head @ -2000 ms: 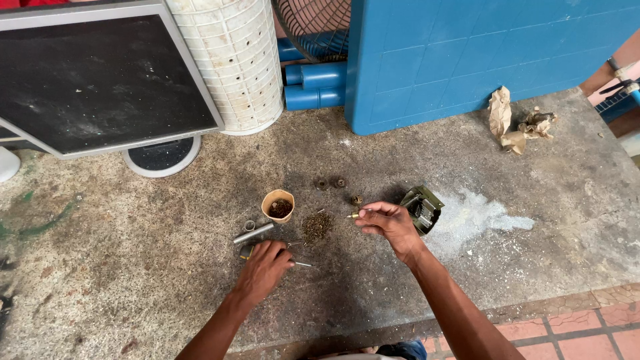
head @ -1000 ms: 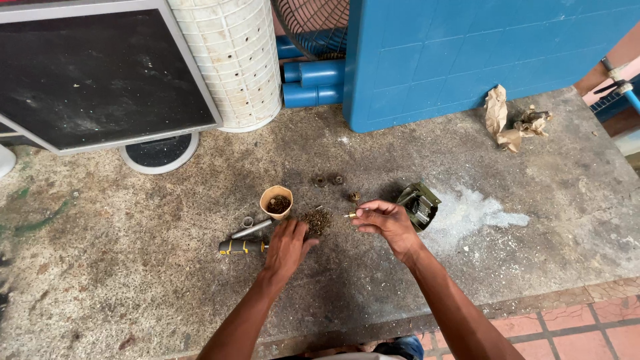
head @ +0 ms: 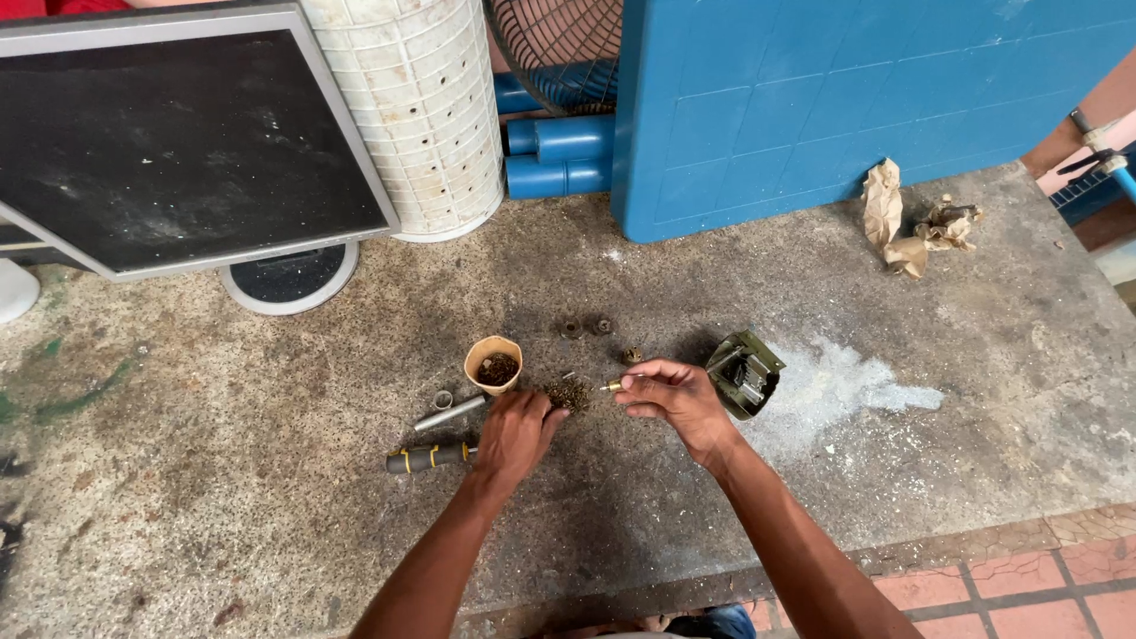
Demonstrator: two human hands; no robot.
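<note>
My right hand [head: 670,399] pinches a small brass cylinder [head: 614,385], perhaps a lock part. The fingertips of my left hand [head: 519,435] touch the left edge of a pile of tiny brass-coloured pieces [head: 568,393]; whether they grip any is hidden. Just above that hand sits a paper cup [head: 494,365] holding more small pieces. A metal tube [head: 449,414], a metal ring [head: 443,400] and a black-and-yellow screwdriver handle [head: 428,458] lie to its left. Small round metal parts [head: 571,329] stand beyond the pile, another [head: 632,355] near my right fingers.
An olive metal container [head: 745,376] with metal pieces inside is right of my right hand, beside pale powder [head: 825,395]. Crumpled brown paper [head: 883,204] lies farther right. Behind are a monitor [head: 177,142], a white perforated cylinder [head: 426,115], blue pipes [head: 564,164] and a blue panel [head: 799,115].
My left hand has moved from the screwdriver to the edge of the brass pile, leaving the tool's handle uncovered. My right hand keeps hold of the small brass cylinder in much the same place.
</note>
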